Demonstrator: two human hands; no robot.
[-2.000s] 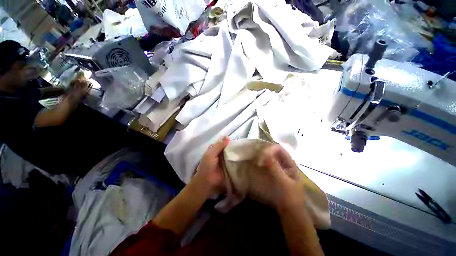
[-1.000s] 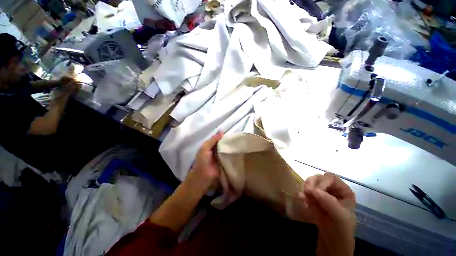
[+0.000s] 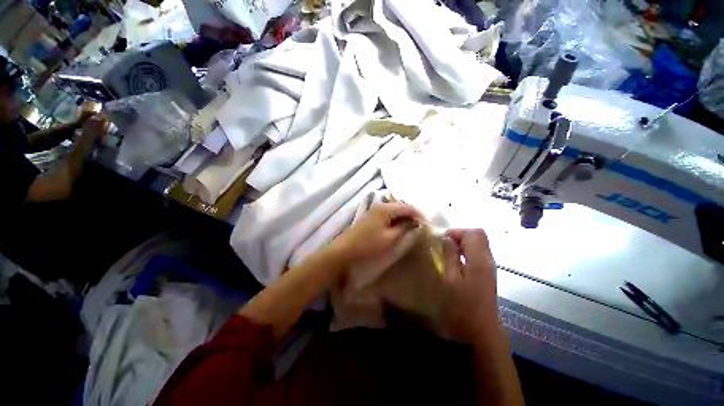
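Note:
A garment piece with a beige inner side point(image 3: 409, 277) hangs between my hands over the table's front edge. My left hand point(image 3: 389, 230) pinches its upper edge, with the fingertips bent over it. My right hand point(image 3: 470, 270) grips the edge just to the right, thumb and fingers close together. The fingertips of the two hands are near each other, and the small detail between them is blurred. The off-white garment fabric point(image 3: 317, 151) lies in a large folded heap behind and left of my hands.
The sewing machine head point(image 3: 603, 151) stands at right over the white machine bed point(image 3: 548, 254). Black thread snips point(image 3: 649, 307) lie on the bed. A grey box-like device point(image 3: 151, 75) and plastic bags are at upper left. A person point(image 3: 48, 158) works at the left. Pale cloth point(image 3: 159, 341) lies below.
My left hand has moved right along the cloth's edge. My right hand has come up and left towards it. The view has shifted, so the machine and heap appear further left.

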